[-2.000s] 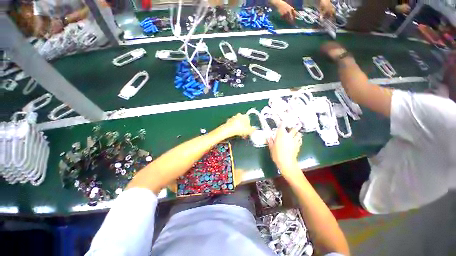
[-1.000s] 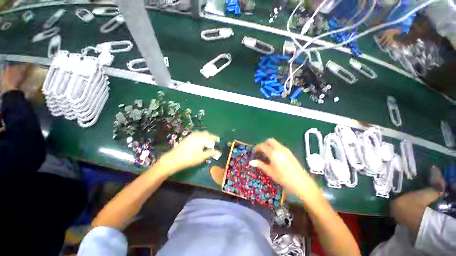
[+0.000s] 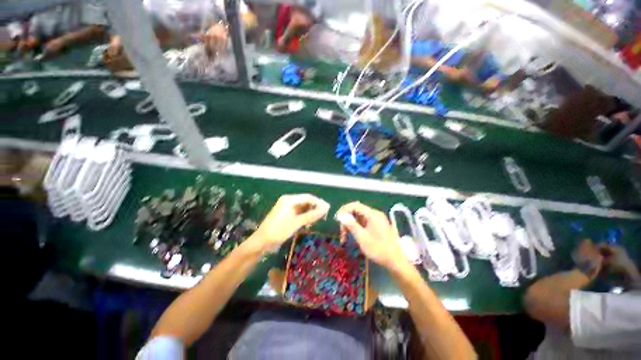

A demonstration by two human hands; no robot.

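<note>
My left hand is above the back left of a shallow cardboard box, its fingertips pinched on a tiny pale piece. My right hand is just to its right, fingers closed on a small piece that is too blurred to name. The fingertips face each other with a small gap between. The cardboard box sits at the bench edge before my lap, filled with red and blue-grey small pieces. A heap of dark and silvery small parts lies left of my left hand.
White oval-framed units are piled at the right; more are stacked at the left. Blue cylinders lie beyond the pale strip under hanging white cables. A grey upright stands at left. Another person's hands are at the right.
My right hand has lifted from over the box and come close to my left hand behind it. My left hand has moved from beside the dark heap towards the box. The view has shifted.
</note>
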